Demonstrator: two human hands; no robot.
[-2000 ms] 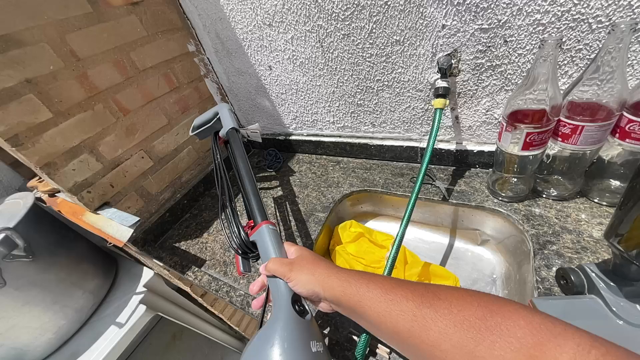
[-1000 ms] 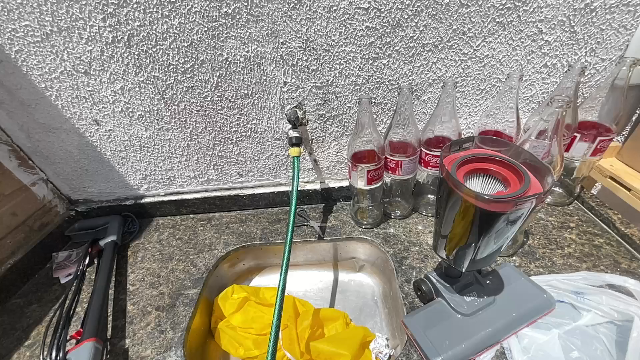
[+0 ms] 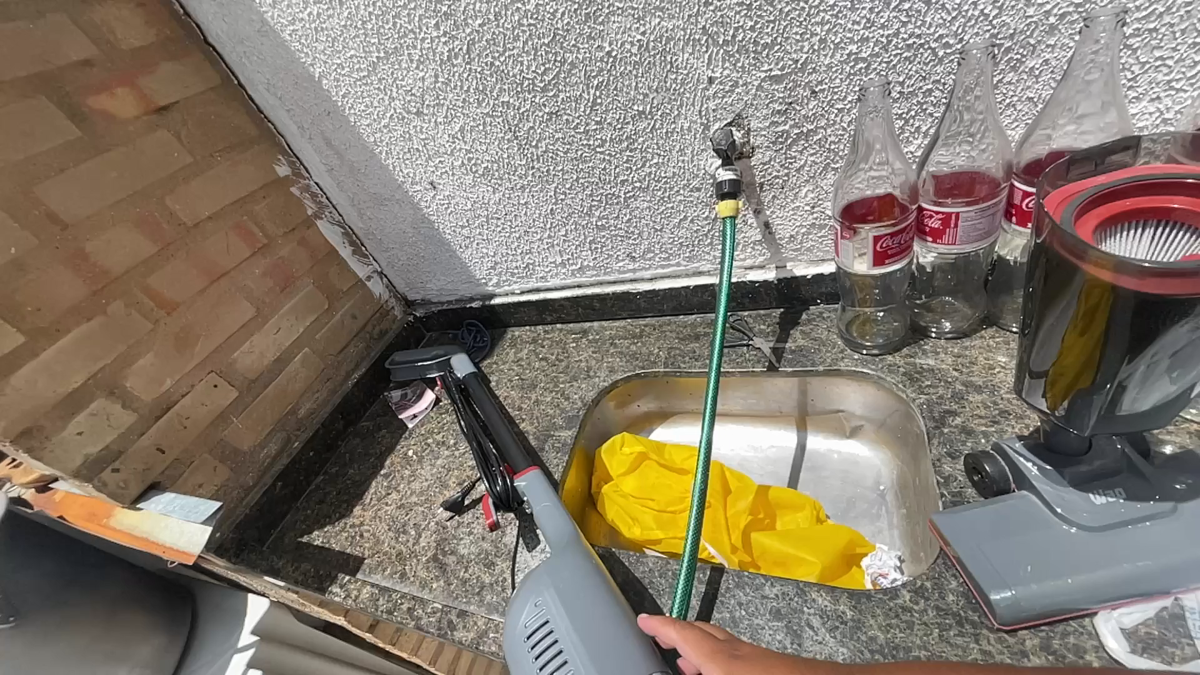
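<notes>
My right hand (image 3: 705, 649) enters at the bottom edge, its fingertips at the right side of the grey body of an upright vacuum cleaner (image 3: 572, 609). The lower part of the hand is cut off, so its grip cannot be told. The vacuum's dark tube and handle (image 3: 422, 364) reach up and left over the granite counter, with a black power cord (image 3: 483, 441) hanging along them. Beside my hand, a green hose (image 3: 710, 422) crosses the steel sink (image 3: 844, 450), where yellow cloth or plastic (image 3: 675, 497) lies. My left hand is out of view.
Several glass bottles (image 3: 874, 234) stand against the white textured wall. On the right are the grey floor head (image 3: 1078, 534) and the clear dust container (image 3: 1078, 328) with a red-rimmed filter. A tap (image 3: 729, 150) feeds the hose. A brick wall (image 3: 169, 244) borders the counter on the left.
My right hand was around the vacuum's grey part two seconds ago, out of view one second ago, and is now back at its body. The view has swung right, then back left.
</notes>
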